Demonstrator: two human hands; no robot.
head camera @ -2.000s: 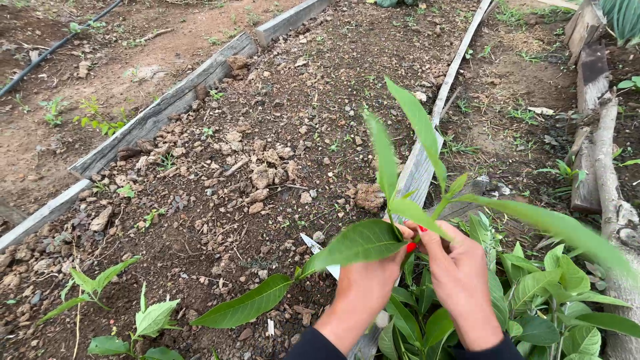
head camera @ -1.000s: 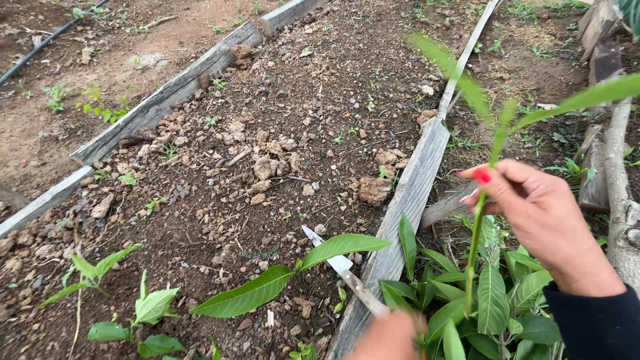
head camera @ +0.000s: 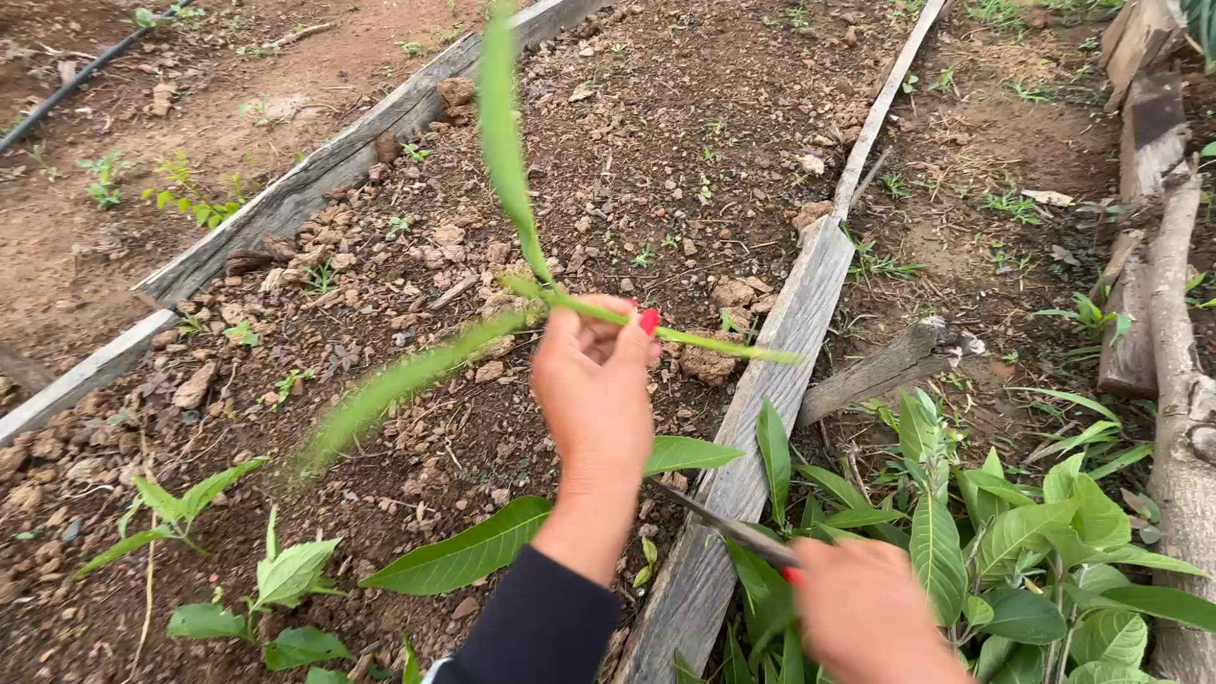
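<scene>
A leafy green plant cutting (head camera: 698, 339) is pinched between the thumb and fingers of my left hand (head camera: 598, 380), above the soil of the bed. Its stem lies roughly level and points right, and its leaves, blurred, reach up and to the lower left. My right hand (head camera: 869, 603), also blurred, grips a knife (head camera: 727, 527) at the lower right; the blade points up and left across the wooden edge board, its tip near my left wrist. Detached-looking green leaves (head camera: 465, 551) rest on the soil below my left forearm; where they join is hidden.
Weathered boards (head camera: 788, 332) edge the bed on both sides. Young plants (head camera: 285, 579) grow at lower left. A pile of leafy cuttings or plants (head camera: 1035, 560) stands at lower right, beside a wooden stub (head camera: 879, 370). A log (head camera: 1178, 380) lies far right, a black hose (head camera: 85, 76) upper left.
The knife lay on the bed's edge a second ago, with my right hand on the cutting; now my right hand holds the knife. The cutting has moved left and is in my left hand.
</scene>
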